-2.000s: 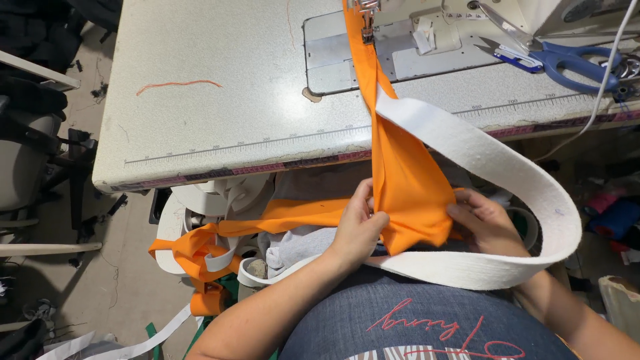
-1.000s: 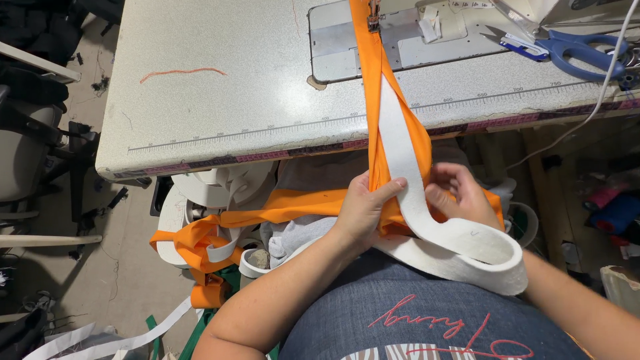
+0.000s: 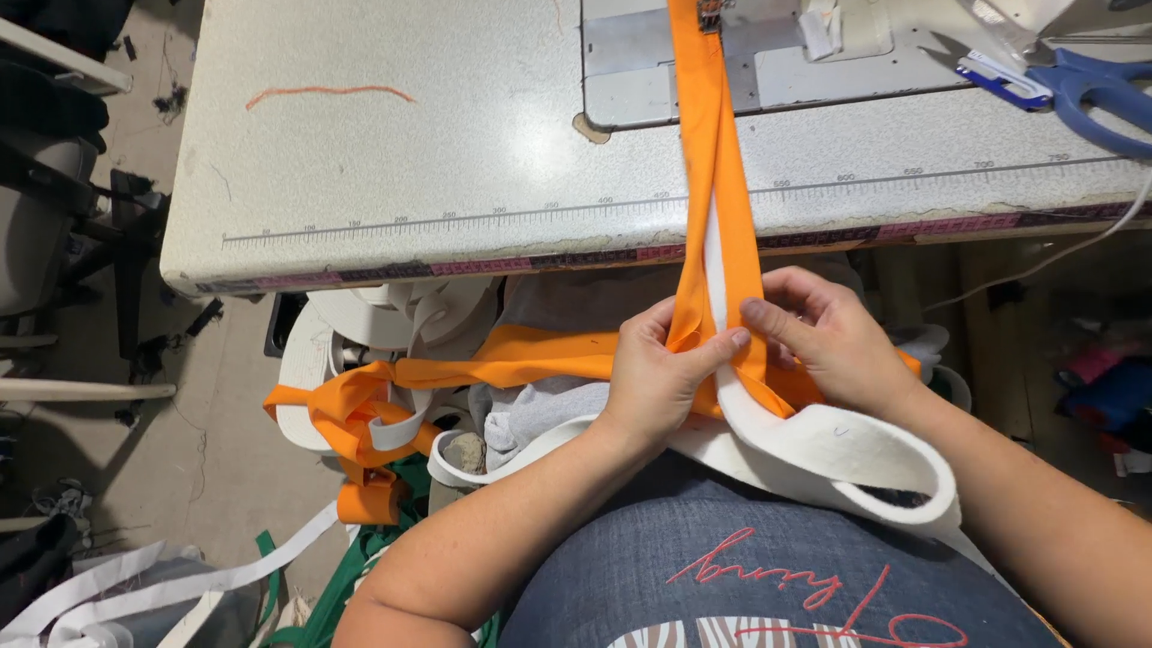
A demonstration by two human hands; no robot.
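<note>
An orange fabric strip (image 3: 700, 135) runs from under the sewing machine's presser foot (image 3: 710, 16) down over the table edge. A white elastic band (image 3: 810, 441) lies between its folded sides and loops out below, over my lap. My left hand (image 3: 661, 369) pinches the orange fabric and the band, thumb on top. My right hand (image 3: 823, 333) holds the right fold of the orange strip between thumb and fingers; some of its fingers are hidden behind the cloth.
Blue-handled scissors (image 3: 1093, 99) and a blue-and-white thread snipper (image 3: 1003, 79) lie at the table's right. The table (image 3: 432, 171) has a ruler scale along its front edge. Orange cloth (image 3: 351, 414) and rolls of white band (image 3: 306, 360) hang at lower left. A white cord (image 3: 1035, 265) crosses at right.
The white band, earlier lying over the orange strip, is now largely enclosed by its folds. My right hand has moved up onto the right fold.
</note>
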